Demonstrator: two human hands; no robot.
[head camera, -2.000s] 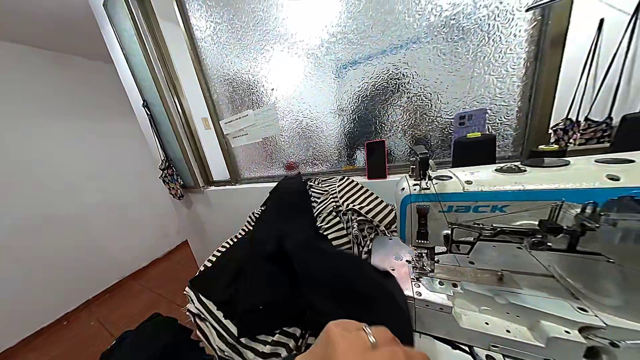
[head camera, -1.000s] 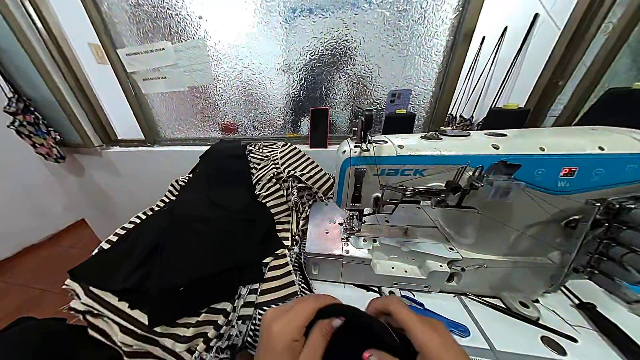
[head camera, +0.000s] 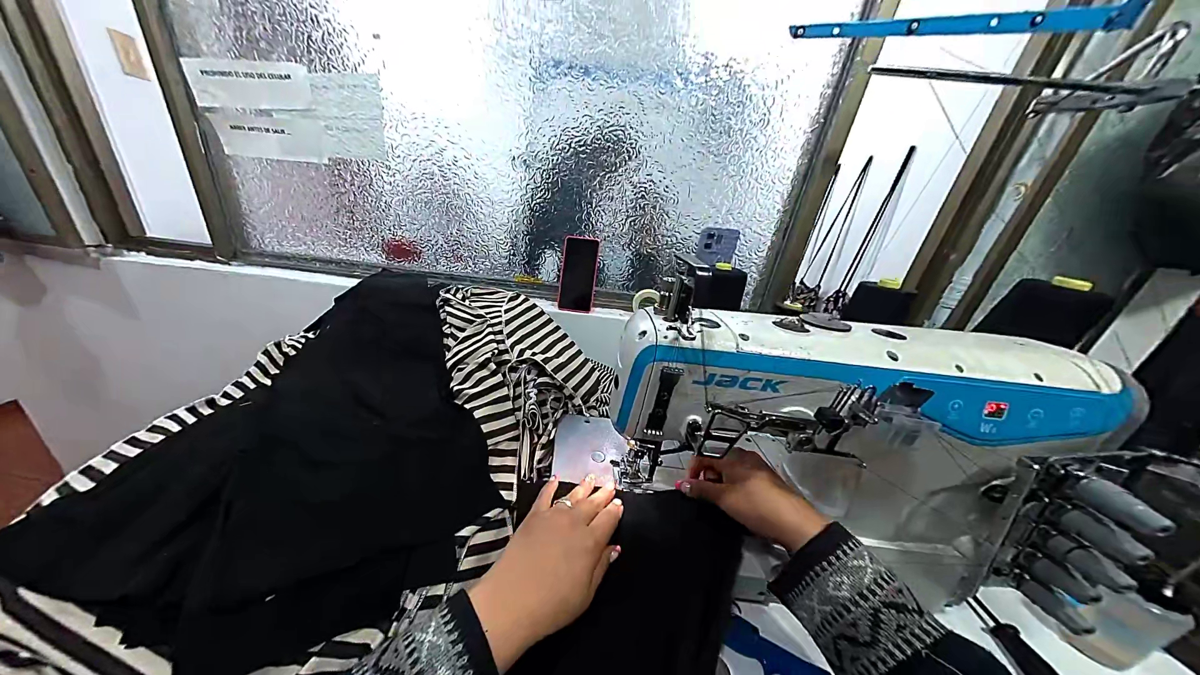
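Note:
A piece of black fabric (head camera: 670, 572) lies at the front of a white and blue Jack sewing machine (head camera: 797, 375), its far edge close to the needle and presser foot area (head camera: 639, 461). My left hand (head camera: 562, 553), with a ring on one finger, rests flat on this fabric, fingertips beside the metal plate (head camera: 588, 450). At the fabric's right far corner, my right hand (head camera: 745, 492) pinches the edge between thumb and fingers. Left of the machine, a larger black cloth (head camera: 347, 450) lies over black-and-white striped fabric (head camera: 497, 347).
A phone (head camera: 578, 274) stands on the sill beneath the textured window. Thread looper covers or grey spools (head camera: 1092, 525) sit at the right. A dark-handled tool (head camera: 1012, 647) and a blue object (head camera: 764, 647) lie on the table by my right sleeve.
Both hands have moved forward from the table's front to the needle area with the black fabric. It was bunched between them one second ago and now lies spread out.

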